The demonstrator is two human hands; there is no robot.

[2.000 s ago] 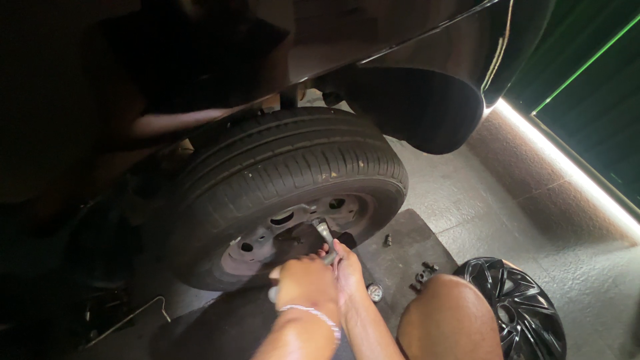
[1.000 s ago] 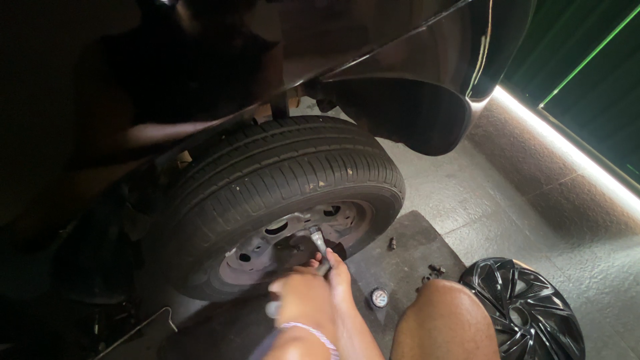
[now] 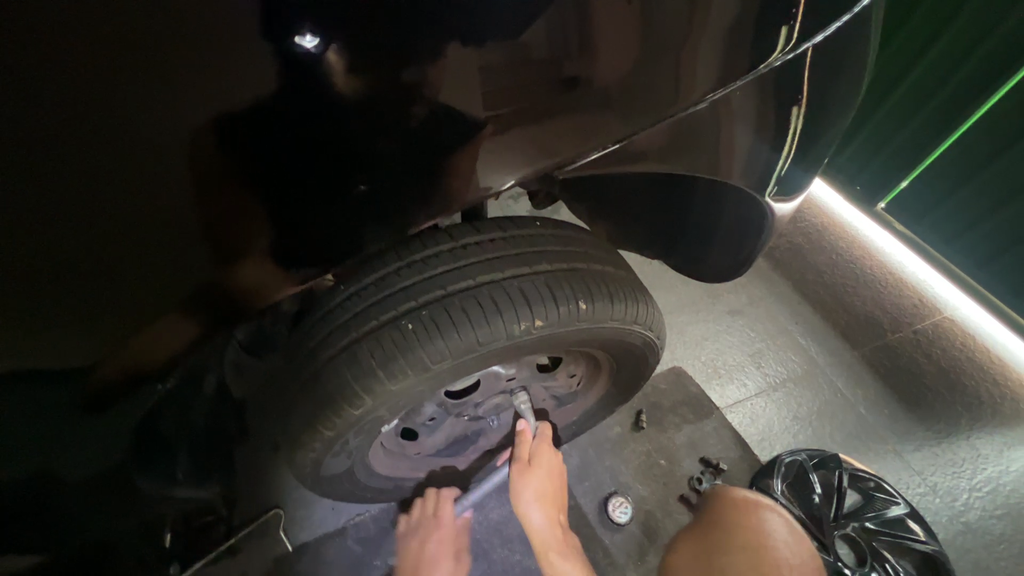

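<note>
A car wheel with a black tyre (image 3: 480,312) and a bare steel rim (image 3: 400,456) stands beneath a dark car body. The socket end of an L-shaped lug wrench (image 3: 522,404) meets the rim near its middle. My right hand (image 3: 538,472) is closed around the wrench near its bend, just below the socket. Farther down the handle, my left hand (image 3: 436,528) rests over the bar, slightly blurred; its grip is partly hidden. Whether a bolt sits inside the socket cannot be seen.
Several wheel bolts (image 3: 706,478) and one apart (image 3: 641,419) lie on a dark mat (image 3: 672,392). A round centre cap (image 3: 619,508) is nearby. Beside my knee lies a black wheel cover (image 3: 848,512). A bent metal rod (image 3: 240,540) is at lower left. A mud flap (image 3: 680,224) hangs behind the tyre.
My hands were close together at the wrench; now they are apart, the left one farther down and left along the handle. The wrench's handle shows more between them.
</note>
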